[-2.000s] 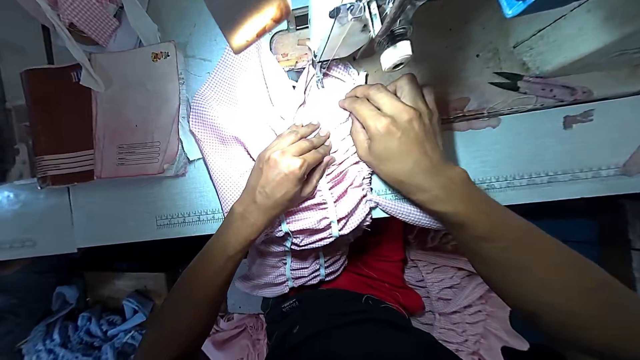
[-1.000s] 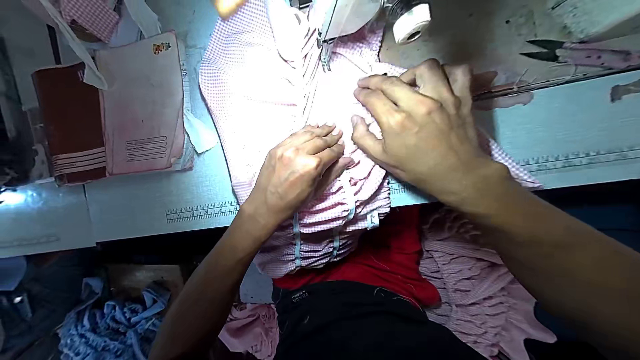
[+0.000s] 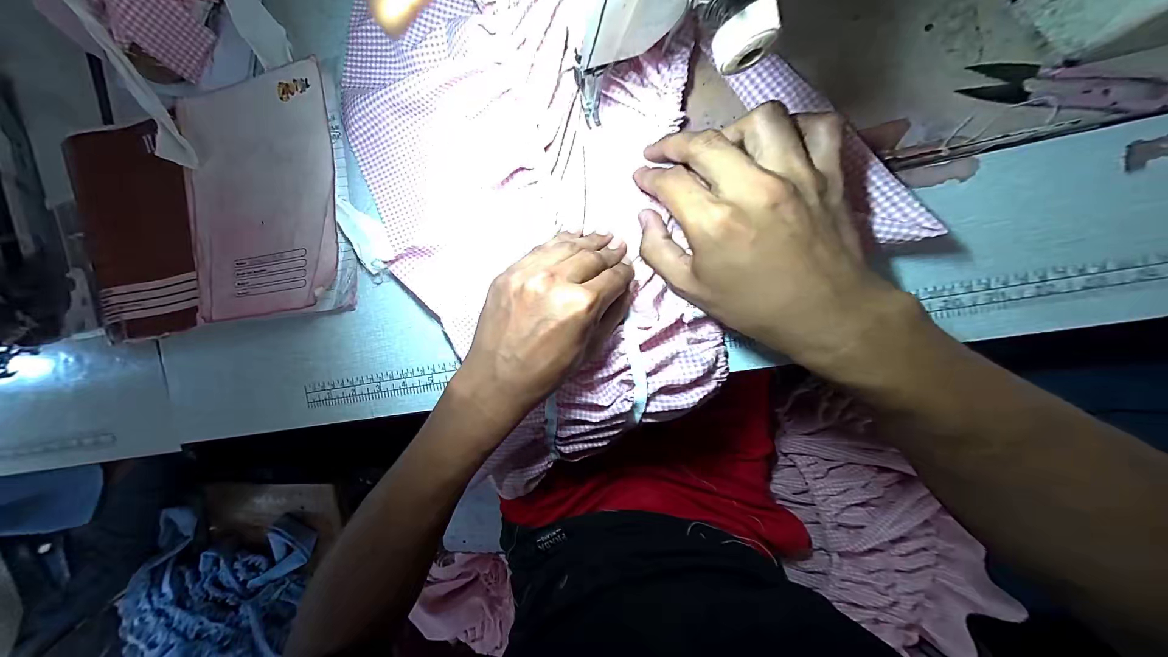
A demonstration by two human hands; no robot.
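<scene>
Pink-and-white gingham fabric (image 3: 429, 173), gathered in rows, lies under the presser foot (image 3: 589, 96) of a sewing machine (image 3: 630, 32) and hangs over the table's front edge. My left hand (image 3: 557, 310) rests on the gathered part in front of the foot, fingers bent and close together. To the right of the foot, my right hand (image 3: 757, 210) touches the fabric with its fingertips, its thumb apart from them. Whether either hand pinches the cloth is not clear. Pale strips (image 3: 638, 374) run along the gathers near my lap. Glare washes out the cloth around the foot.
Two worn notebooks (image 3: 260, 201) lie at the left. Thread snips with dark blades (image 3: 1013, 84) lie at the upper right. A white thread spool or knob (image 3: 746, 41) is beside the machine head. Ruler markings (image 3: 383, 385) line the table front. Blue ruffled cloth (image 3: 214, 584) lies below left.
The gathered fabric has moved farther up under the presser foot, and less of it hangs over the front edge. A corner of it now shows to the right of my right hand. The view has shifted somewhat.
</scene>
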